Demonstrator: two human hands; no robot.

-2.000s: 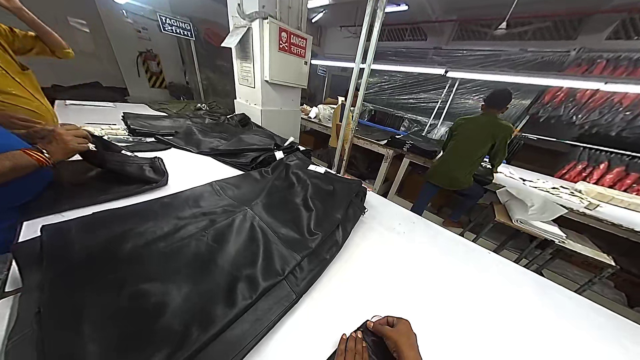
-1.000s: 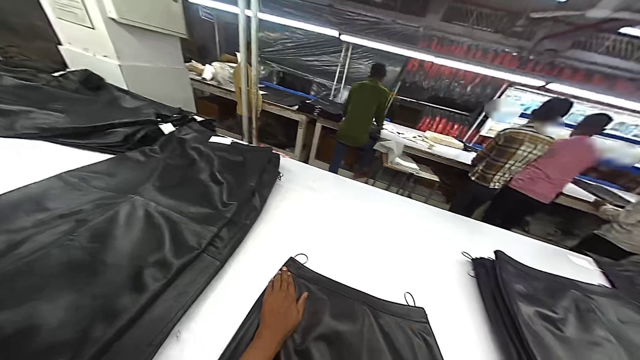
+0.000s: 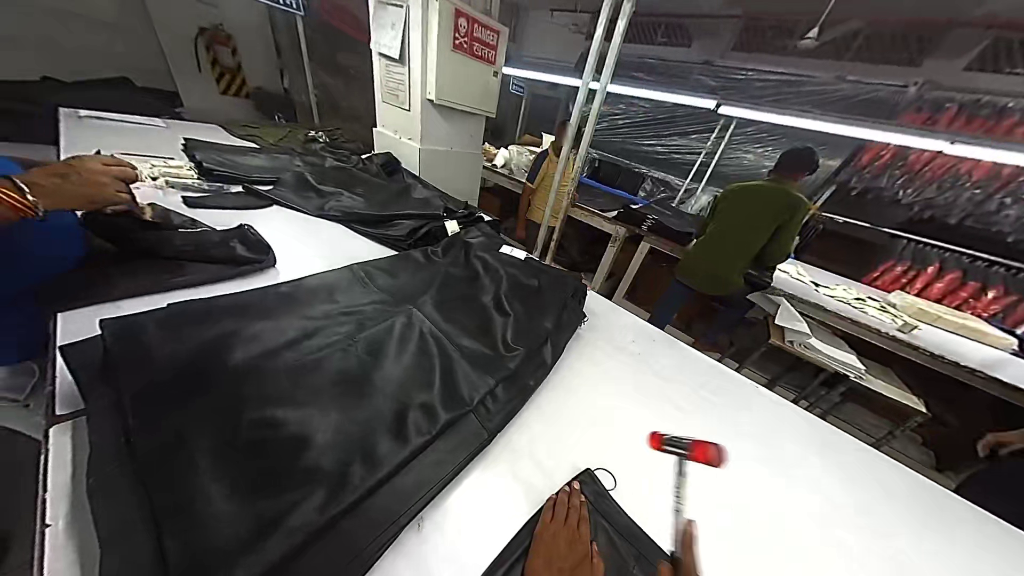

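My left hand (image 3: 564, 532) lies flat on the upper corner of a black garment (image 3: 620, 524), which has a thin loop at its waistband edge. Low in the view, my right hand (image 3: 680, 552) grips the handle of a small mallet (image 3: 688, 450) with red faces, held head up over the white table (image 3: 760, 496). The mallet is a little blurred. To the left of my hands spreads a pile of black garments (image 3: 296, 400) with a small white tag at its far end.
At the left, another person's hands (image 3: 92, 184) work over black cloth. More black garments (image 3: 320, 180) lie beyond the pile. A metal post (image 3: 584, 120) rises past the table's far edge. Farther off, a person in a green top (image 3: 744, 240) stands at another table.
A mallet now shows in my right hand; neither appeared one second ago. My left hand stays on the black garment. The view has swung back left since one second ago.
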